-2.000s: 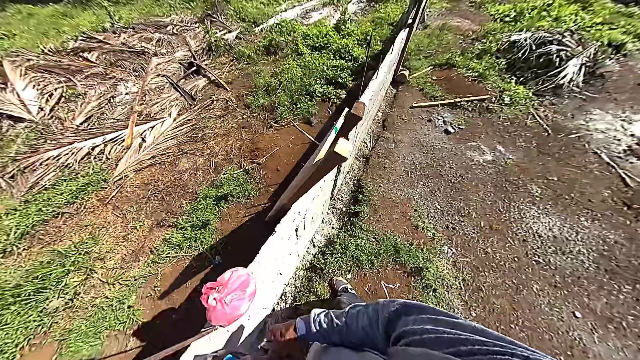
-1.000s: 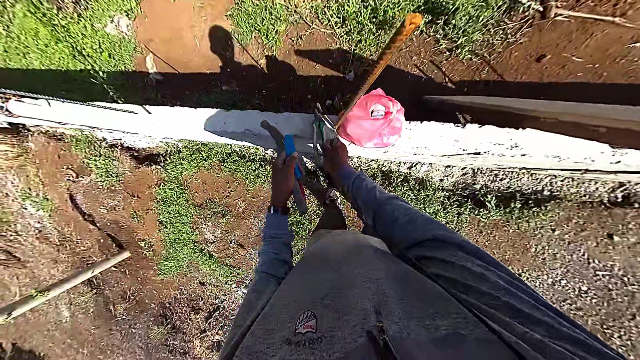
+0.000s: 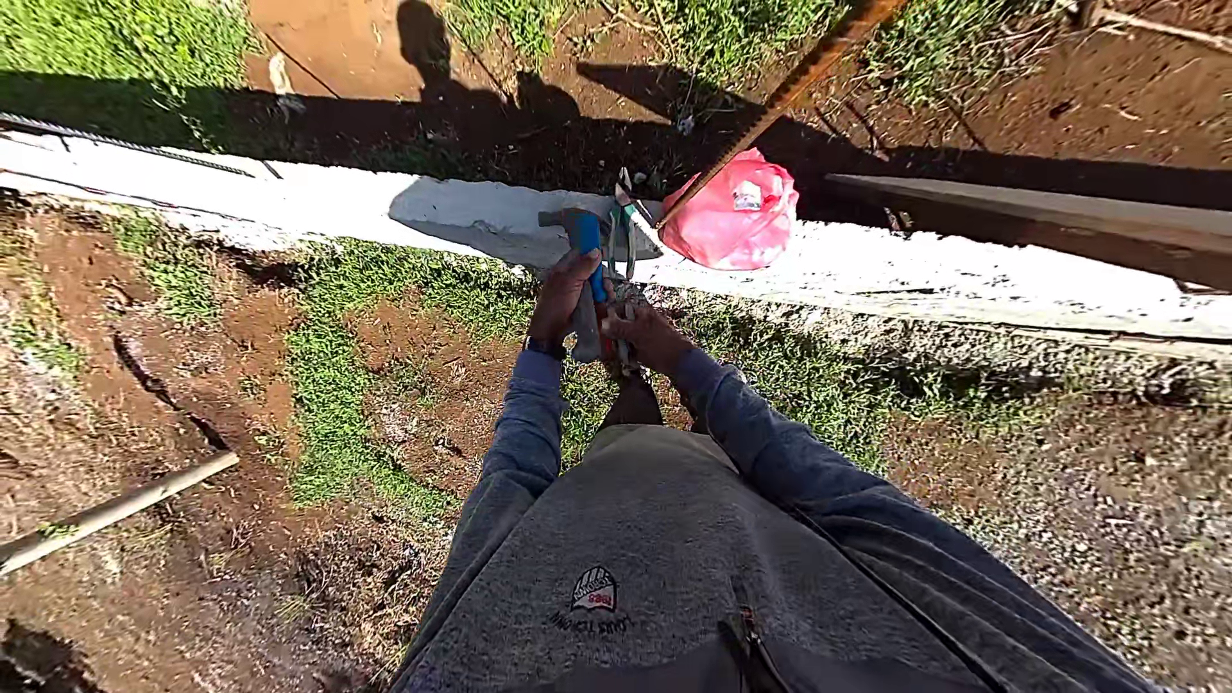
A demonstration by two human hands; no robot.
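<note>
My left hand (image 3: 560,300) is closed around a blue-handled tool (image 3: 587,236) with a dark metal head, which looks like a hammer. A grey, flat piece shows below the fingers; what it belongs to is unclear. Close beside it, my right hand (image 3: 647,335) has its fingers bent around small items in red and metal, partly hidden and blurred. Green-handled pliers or cutters (image 3: 630,214) show just above the hands, in front of the white wall top (image 3: 462,217). A pink plastic bag (image 3: 736,217) sits on the wall to their right.
A rusty ribbed steel bar (image 3: 770,115) slants up beside the bag. Thin steel bars (image 3: 144,144) lie along the wall at left, and a board (image 3: 1039,207) runs behind it at right. A wooden pole (image 3: 120,510) lies on the ground at lower left.
The view has turned strongly from along the wall to down over it. Since one second ago, my right hand has drawn back from the wall towards my body, closer beside my left hand.
</note>
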